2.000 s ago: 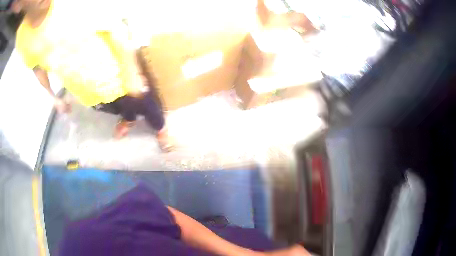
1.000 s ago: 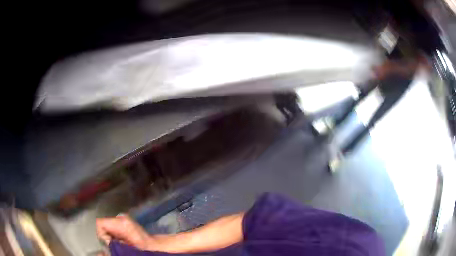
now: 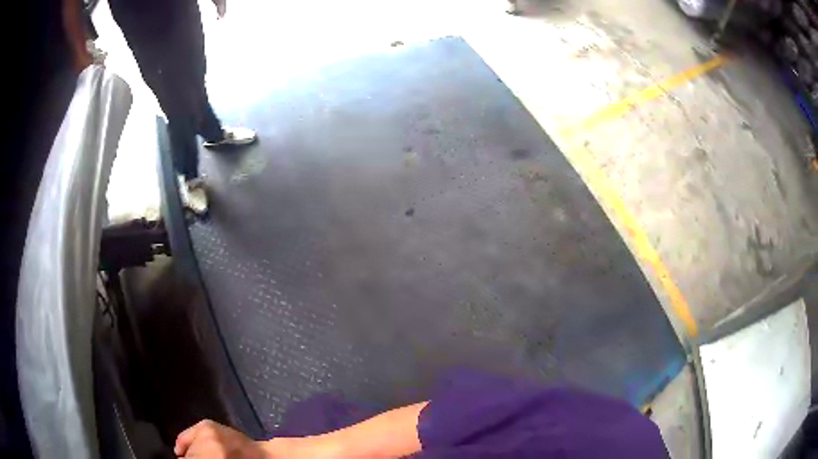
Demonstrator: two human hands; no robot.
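A long roll in pale wrap (image 3: pixel 58 269) runs along the left side, with its twisted end at the top left. My right hand (image 3: pixel 215 441) is at the bottom edge, left of the middle, with bent fingers and partly cut off. Whether it holds anything is hidden. It is below and to the right of the roll, apart from it. My bare forearm and purple sleeve (image 3: pixel 529 417) cross the bottom. My left hand is out of the picture.
The blue-grey dock plate (image 3: pixel 404 215) fills the middle. A person in dark trousers (image 3: pixel 166 67) stands at its left edge, near the roll's end. A dark gap lies between roll and plate. Yellow lines (image 3: pixel 641 238) mark the concrete. A white deck (image 3: pixel 758 381) is at the lower right.
The view has turned from the carton and yellow-shirted person, past the roll, to the dock plate. The roll now shows at the left. My right hand is lower and more cut off than one second ago.
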